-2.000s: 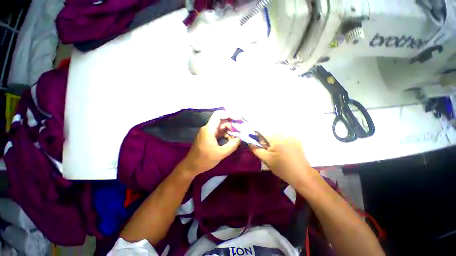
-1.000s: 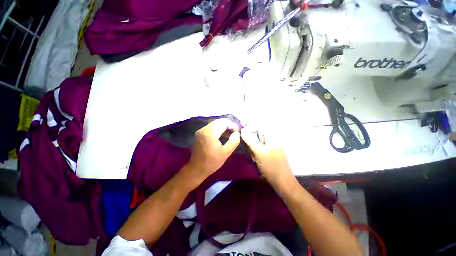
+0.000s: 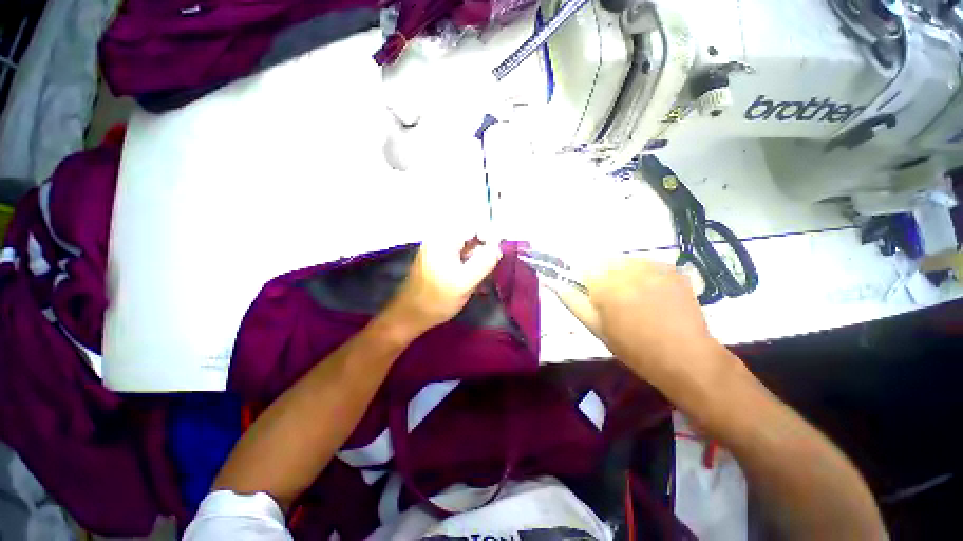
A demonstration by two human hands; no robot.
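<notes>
The maroon garment [image 3: 296, 330] lies over the table's front edge, with its dark-grey facing [image 3: 364, 285] showing inside the opening. My left hand [image 3: 449, 277] pinches the garment's upper edge near its right corner. My right hand [image 3: 634, 306] is just right of that corner and holds a small slim metal tool, likely snips [image 3: 554, 268], with its tip close to the maroon edge. A dark thread [image 3: 488, 180] runs up from near my left fingers. Glare hides the fingertip detail.
The white brother sewing machine [image 3: 781, 63] stands at upper right. Black shears [image 3: 702, 227] lie below its head. A maroon bundle [image 3: 190, 48] is on the far left edge. More maroon cloth with white bands [image 3: 63, 317] hangs at left. A ribbed lamp arm [image 3: 536, 40] is at the top.
My right hand has moved right, away from my left, and the slim tool now shows clearly. The garment's right corner is now visible between the hands.
</notes>
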